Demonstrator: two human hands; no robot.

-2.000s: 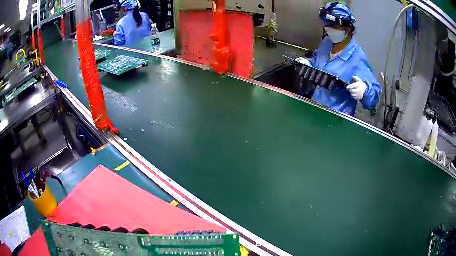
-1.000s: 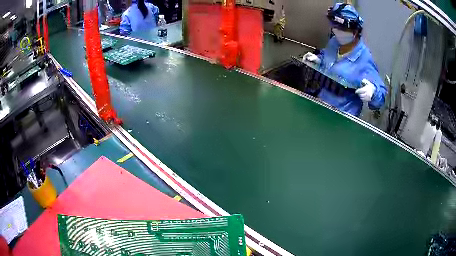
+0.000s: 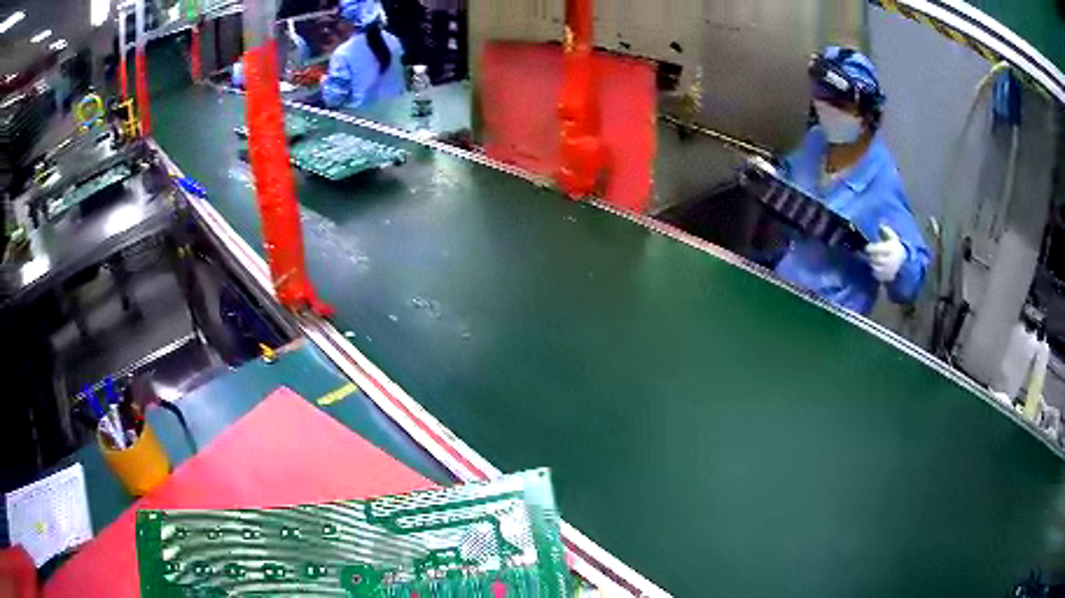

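Note:
A large green circuit board [image 3: 350,549] stands at the bottom of the head view, cut off by the lower edge. Its solder side shows, with pale traces, pads and a few red spots near the bottom. Its right end is higher than its left. Behind it lies a flat red-pink foam sheet [image 3: 275,450] on the green bench. My left hand and my right hand are both out of the picture, so how the board is held cannot be seen.
A wide green conveyor belt [image 3: 654,386] runs past the bench, with boards [image 3: 345,157] far along it. A red-wrapped post [image 3: 276,187] stands at the near rail. A pen holder [image 3: 140,461] and paper sheet [image 3: 49,514] are left. A worker [image 3: 858,199] opposite holds a dark-component board.
The board first showed dark components along its top edge; now its solder side faces the camera, its right end raised. The view has shifted, moving the scene rightward. The worker opposite has tilted their board.

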